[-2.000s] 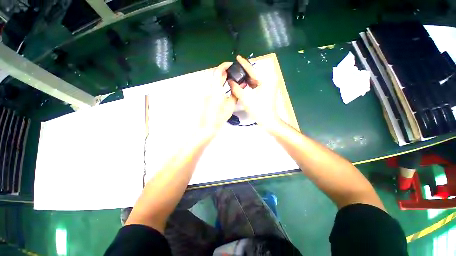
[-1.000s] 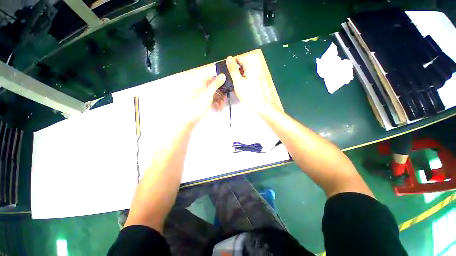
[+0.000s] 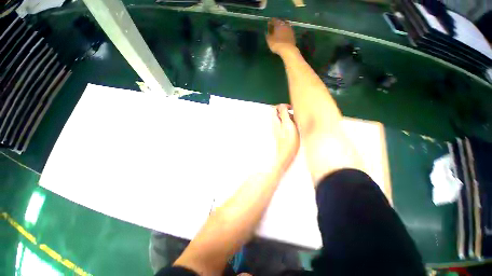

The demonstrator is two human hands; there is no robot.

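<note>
The white work board lies across the near side of the green bench. My left hand is over its upper part, partly behind my right forearm; I cannot tell what it holds. My right hand is stretched out over the far side of the bench, small and blurred, near the far rail; I cannot tell if it holds anything. The black adapter piece and the corded bundle do not show. My right forearm and sleeve cover part of the board.
A white upright post stands behind the board. Dark blurred parts lie right of my right hand. Stacked boards are at the left, more stacks at the right. A crumpled white cloth lies beside the right stack.
My hands were together on a black piece; they are now apart, with my right hand far forward. The view has swung left. The piece and the cord bundle no longer show.
</note>
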